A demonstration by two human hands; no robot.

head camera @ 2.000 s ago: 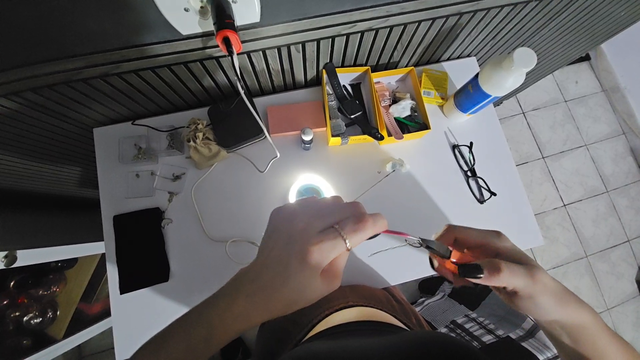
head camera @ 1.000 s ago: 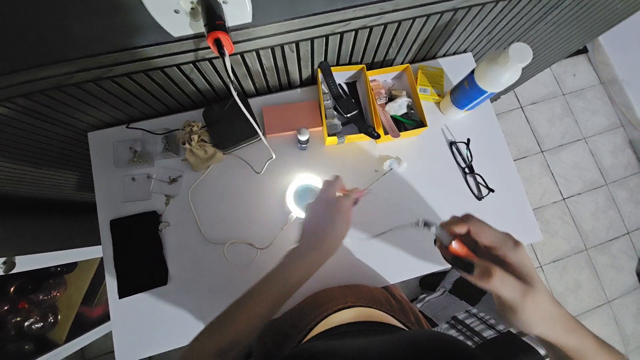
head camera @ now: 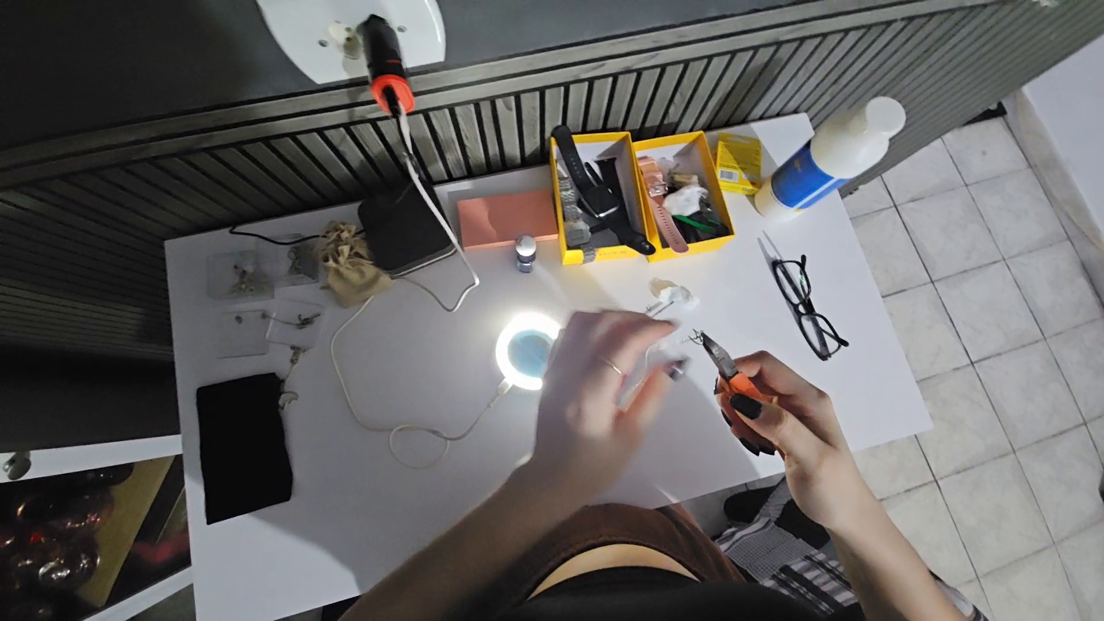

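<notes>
My right hand (head camera: 776, 414) grips orange-handled pliers (head camera: 733, 373), whose jaws hold a small piece of metal jewellery or chain (head camera: 697, 337). Just left of the jaws is my left hand (head camera: 599, 388), blurred, thumb and fingers apart, with nothing plainly held. Beyond its fingertips a small white item (head camera: 677, 296) lies on the tabletop beside a thin metal tool (head camera: 659, 307). A lit ring lamp (head camera: 507, 352) with a white cable shines beside my left hand, which partly covers it.
Yellow boxes (head camera: 640, 185) with watches, a pink box (head camera: 507, 219), a small bottle (head camera: 525, 254) and a white bottle (head camera: 832, 155) line the back. Eyeglasses (head camera: 806, 309) lie right. A black pouch (head camera: 245, 448), small clear bags (head camera: 241, 274) and a beige pouch (head camera: 352, 266) lie left.
My left hand was at the pliers two seconds ago, then by the thin tool near the lamp; its fingers are now apart near the pliers' jaws. The pliers stay in my right hand, now pointing more upward.
</notes>
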